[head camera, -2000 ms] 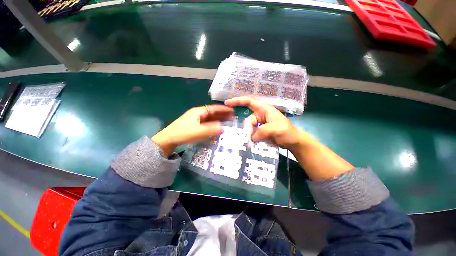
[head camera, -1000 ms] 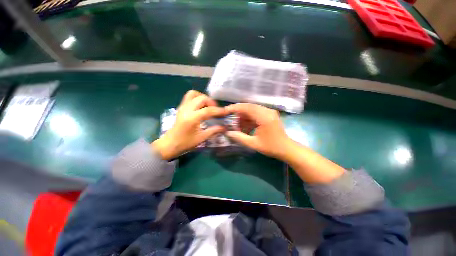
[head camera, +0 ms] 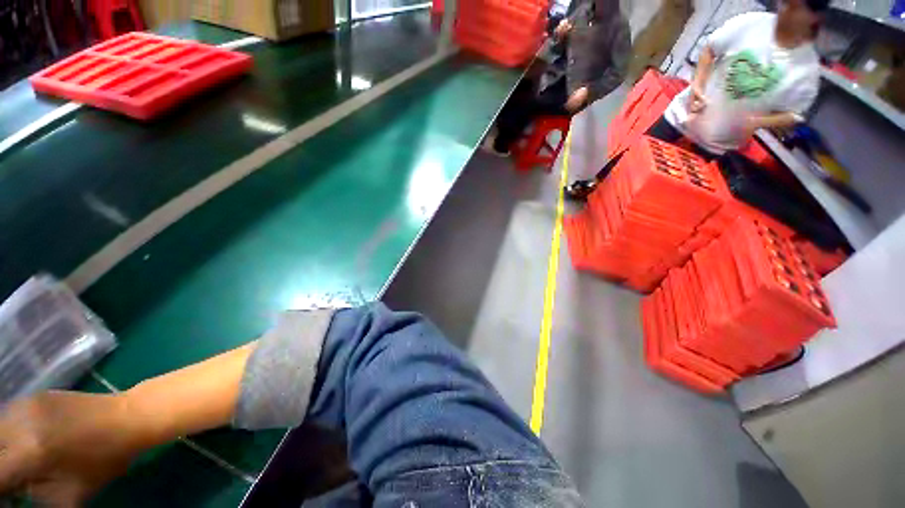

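The stack of part sheets [head camera: 48, 335], whitish and glossy with grey pattern rows, lies at the left edge of the picture and is partly cut off. My right hand [head camera: 45, 446] is at the lower left, cut off by the picture's edge and blurred. It is just below the stack, over the dark-green bench. Its fingertips are not clear, so I cannot tell whether it holds anything. My left hand is out of the picture.
A red compartment tray [head camera: 144, 74] and a cardboard box [head camera: 263, 15] are on the bench. Stacked red trays [head camera: 660, 213] stand on the floor at right. One person [head camera: 749, 79] stands behind them. Another person [head camera: 595, 50] sits on a red stool [head camera: 544, 141] along the bench.
The view has swung far to the right, showing the floor, tray piles and people. The stack has shifted to the left edge. My left hand and the sheet in my hands have left the picture.
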